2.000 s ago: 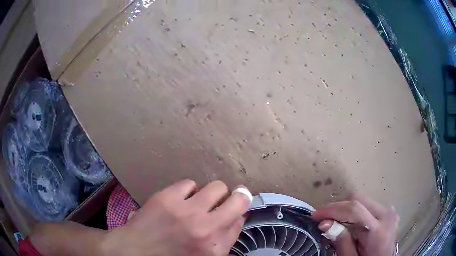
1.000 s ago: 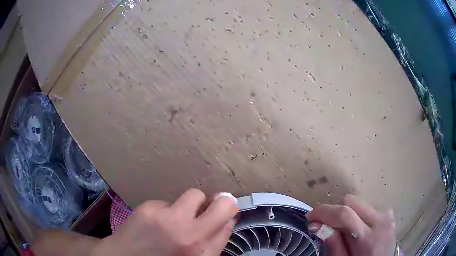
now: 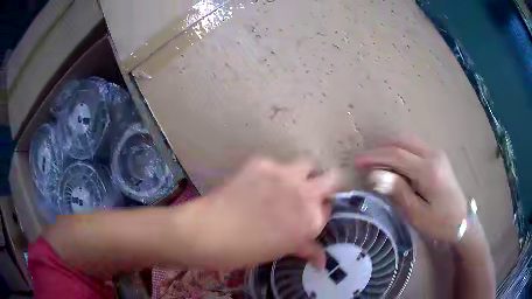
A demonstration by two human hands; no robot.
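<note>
The round finned housing [image 3: 344, 257] is at the bottom centre, its finned face and pale centre with a dark opening turned to me. My left hand [image 3: 262, 210] is blurred and grips the housing's upper left side, with the thumb over the face near the pale centre. My right hand [image 3: 423, 190] is bent at the upper right rim, a white band on one finger. Blur hides whether its fingertips touch the rim or hold anything. The housing's lower edge is cut off by the picture's edge.
An open carton [image 3: 137, 108] at the left holds several housings in clear bags [image 3: 81, 122]. The cardboard-covered bench [image 3: 280, 76] has dark specks and a shiny tape strip [image 3: 169, 44]. A green belt [image 3: 496, 58] runs along the right. Brown shreds [image 3: 192, 284] show at the bottom.
The housing now shows more of its face, including the pale centre. My left hand has moved up and right across it, and my right hand has moved up. The view has shifted, showing more carton.
</note>
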